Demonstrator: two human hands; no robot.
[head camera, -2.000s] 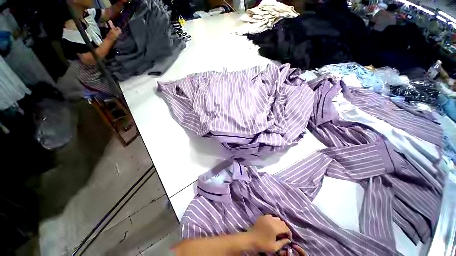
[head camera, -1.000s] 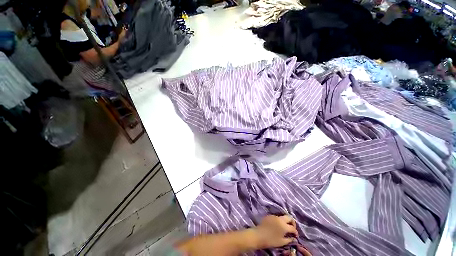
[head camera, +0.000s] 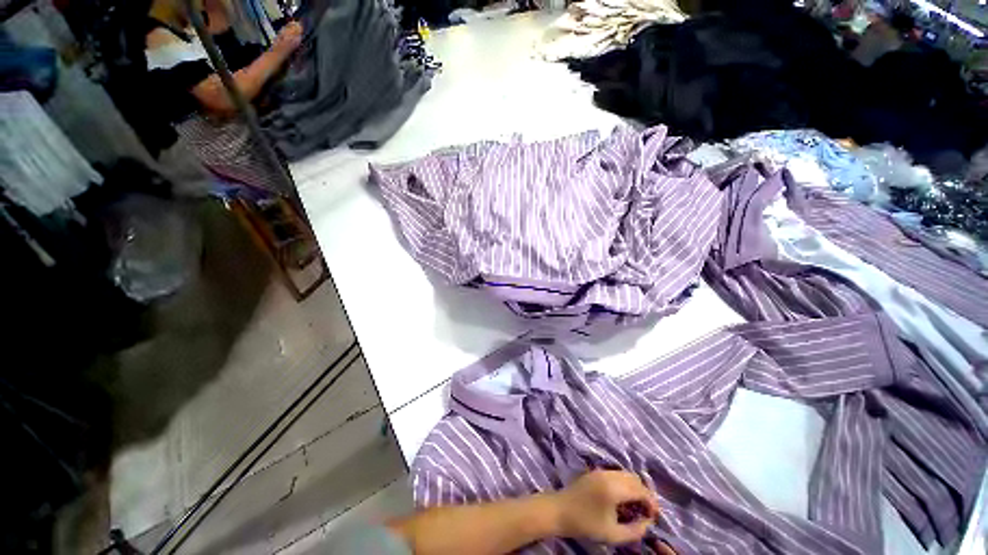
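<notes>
A purple striped shirt (head camera: 488, 450) lies nearest me, its collar (head camera: 488, 399) standing up in a curve at the neck end. My left hand (head camera: 609, 506) comes in from the lower left, its fingers curled closed on the shirt front beside the placket. A small dark reddish spot shows between its fingers; I cannot tell what it is. Only a bit of what looks like my right hand (head camera: 653, 545) shows at the bottom edge, cut off and blurred, close to the left fingertips.
A crumpled striped shirt pile (head camera: 542, 217) lies beyond. More striped shirts (head camera: 823, 352) lie right, with a long white strip (head camera: 856, 266). Black garments (head camera: 726, 76), a cream heap (head camera: 612, 24) and polybags (head camera: 834, 160) lie farther back. A person (head camera: 222, 92) handles grey cloth (head camera: 352, 81) at the far left.
The view has shifted, so the shirts and table appear farther right. My left hand stays at the shirt front, with its fingers slightly changed. The far person's arm has risen since one second ago.
</notes>
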